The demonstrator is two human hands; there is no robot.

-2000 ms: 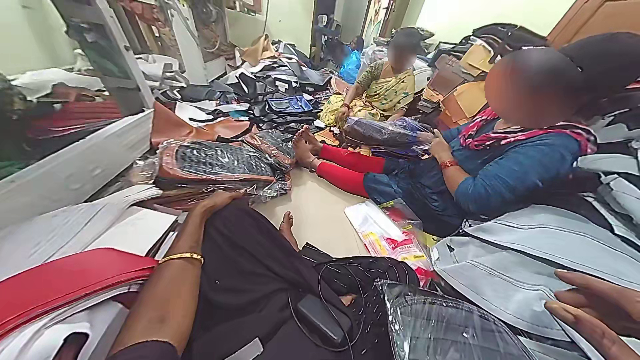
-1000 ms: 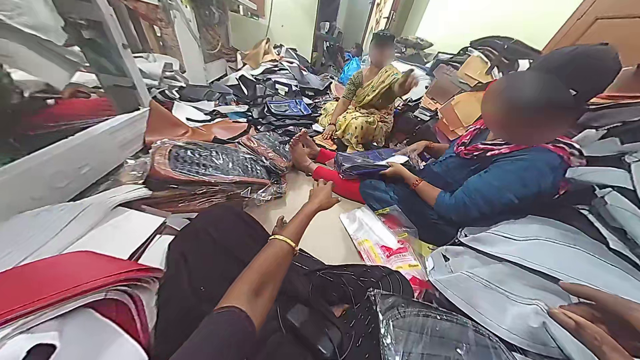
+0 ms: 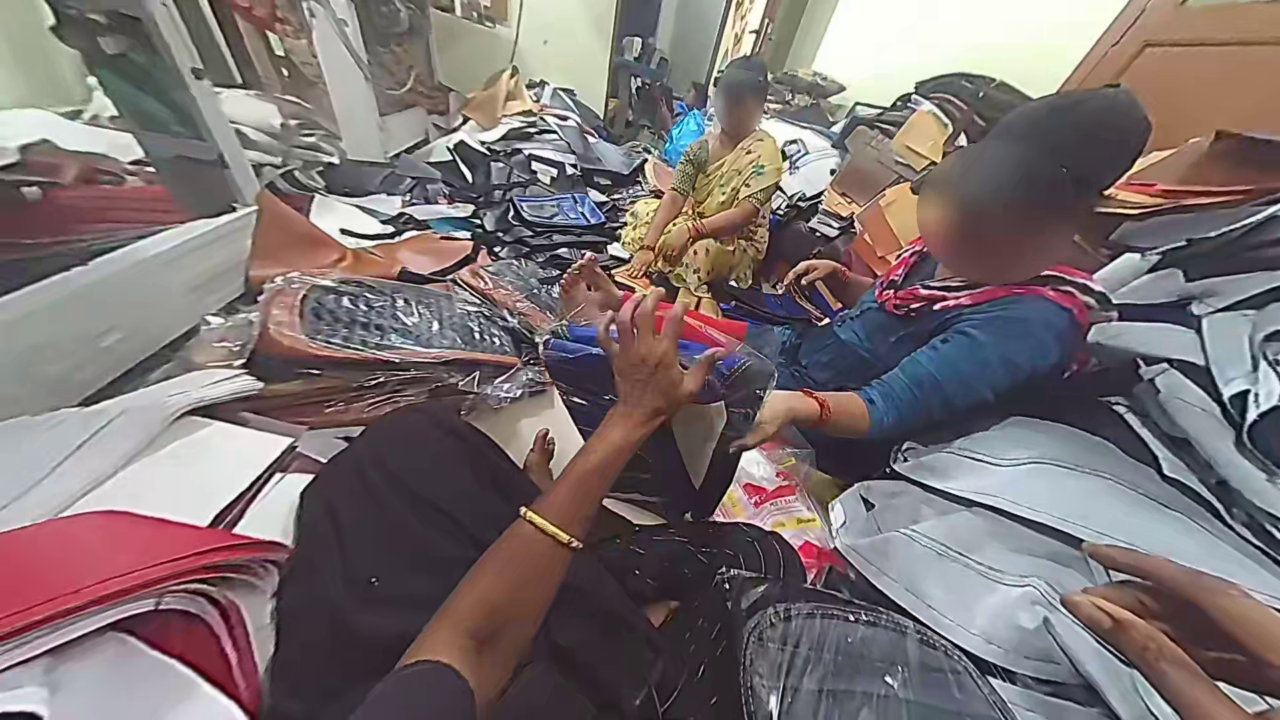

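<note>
My left hand (image 3: 650,360), with a gold bangle at the wrist, is stretched forward, fingers spread, in front of a plastic-wrapped dark blue piece (image 3: 582,375). Whether it touches the wrap cannot be told. A co-worker's hand (image 3: 775,418) is at the right side of that piece. Low at the right edge, my right hand (image 3: 1150,610) is partly in view, its fingers apart and nothing seen in them, over grey stitched pieces (image 3: 1010,470). A dark stitched piece in clear plastic (image 3: 860,665) lies at the bottom, near my lap.
Plastic-wrapped brown and black pieces (image 3: 400,320) lie at left centre, red and white sheets (image 3: 110,570) at lower left. A co-worker in blue (image 3: 980,340) sits close at right with legs stretched toward the middle; another person (image 3: 720,200) sits farther back. A printed plastic bag (image 3: 775,495) lies between us.
My left hand has gone from the brown wrapped pieces at left to the middle and is raised. The wrapped blue piece now stands between me and the co-worker in blue. My right hand stays at the right edge.
</note>
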